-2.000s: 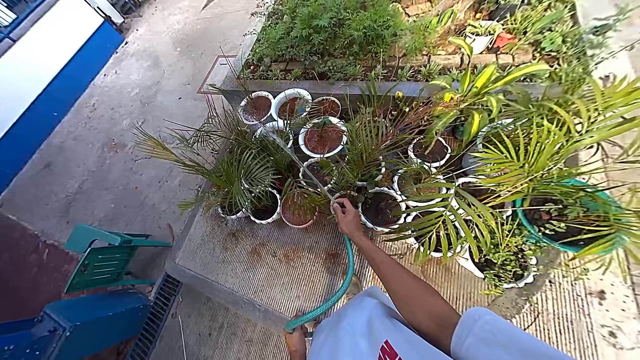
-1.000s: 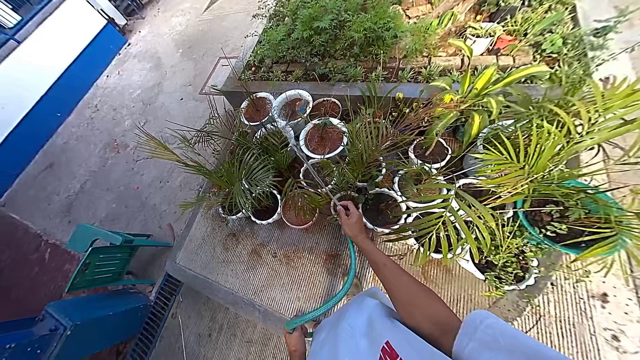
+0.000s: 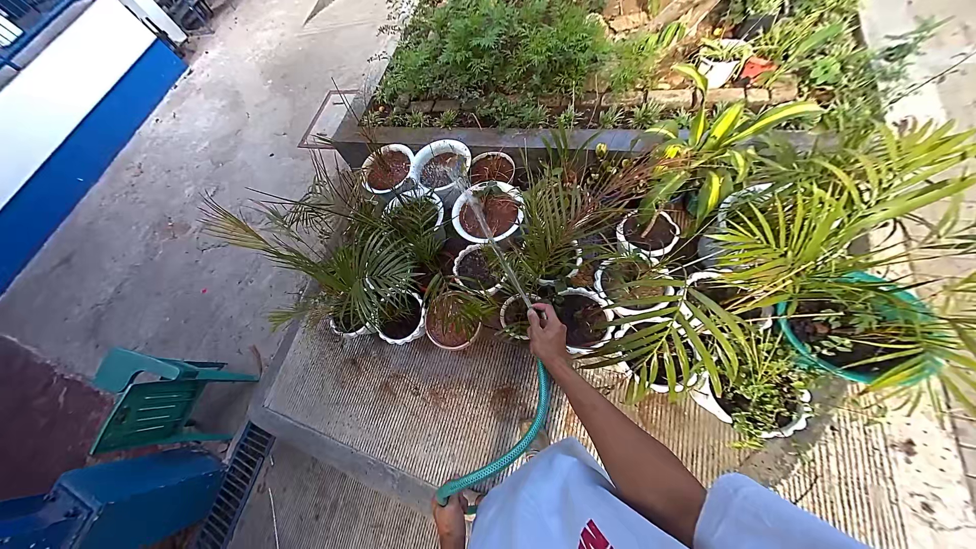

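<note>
My right hand (image 3: 547,332) grips the end of a green garden hose (image 3: 543,412), and a stream of water (image 3: 488,229) shoots from it across the potted plants. The water lands in a white pot (image 3: 442,165) in the back row. Lower down, my left hand (image 3: 450,518) is closed around the hose where it bends beside my shirt. Close beyond my right hand stand a white pot of dark soil (image 3: 583,319) and a brown-rimmed pot (image 3: 453,320). Another white pot (image 3: 488,213), holding reddish soil, lies under the stream's path.
A green plastic chair (image 3: 152,404) and a blue object (image 3: 130,488) are at the left, by a floor grate (image 3: 236,484). Palm fronds (image 3: 823,229) spread over the right side, above a green basin (image 3: 801,347). A low planter wall (image 3: 488,139) runs behind the pots.
My hands remain in about the same place on the hose. Water keeps streaming over the pots toward the back row.
</note>
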